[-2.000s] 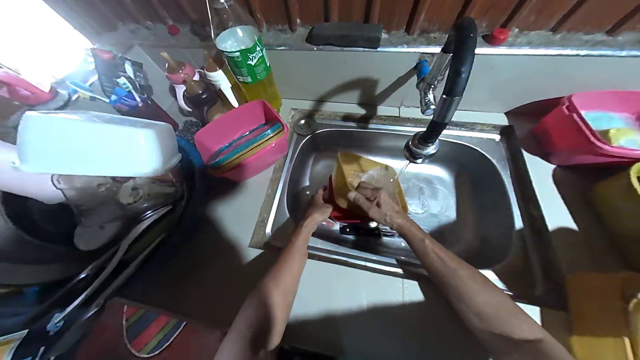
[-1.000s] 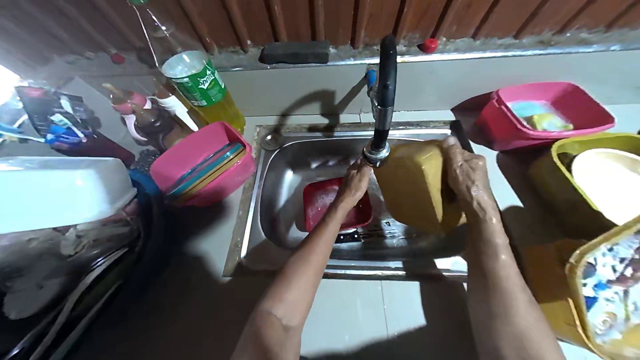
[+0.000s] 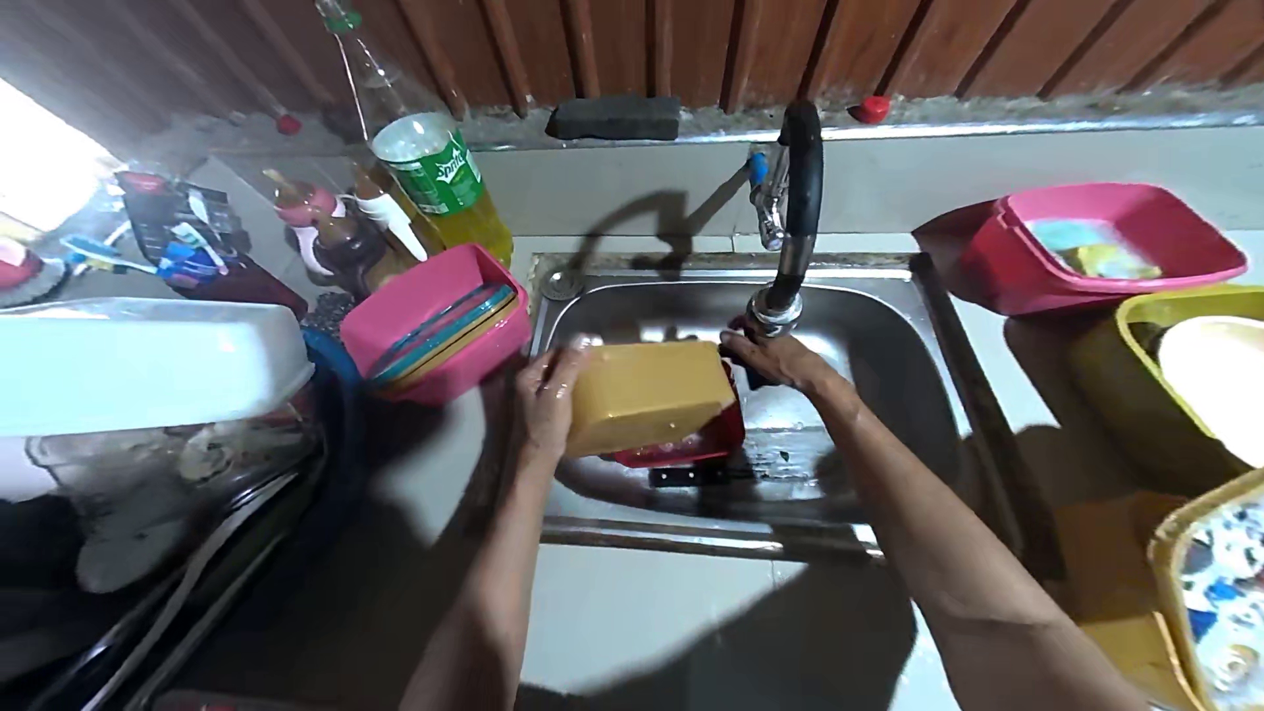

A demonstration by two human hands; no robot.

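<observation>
My left hand (image 3: pixel 549 395) grips the left end of a wet yellow plastic container (image 3: pixel 647 395), tilted over the steel sink (image 3: pixel 879 395). Just under the black tap hose (image 3: pixel 802 197), my right hand (image 3: pixel 775 357) is near the container's upper right corner; its fingertips are partly dark and what they touch is unclear. Below the yellow container a red plastic container (image 3: pixel 681 449) lies in the basin, partly hidden. A knife with a black handle (image 3: pixel 688 476) rests in front of it on the sink floor.
Left of the sink stand a pink container (image 3: pixel 459 365) with lids, a soda bottle (image 3: pixel 444 188) and baby bottles (image 3: pixel 331 232). On the right are a pink tub (image 3: pixel 1126 237) with a sponge (image 3: pixel 1111 262) and an olive container (image 3: pixel 1136 370). A dark block (image 3: pixel 614 118) lies on the back ledge.
The yellow container has moved from the right of the tap to its left, with my left hand now on it. My right hand has come back leftward from the container's far side to beside the tap.
</observation>
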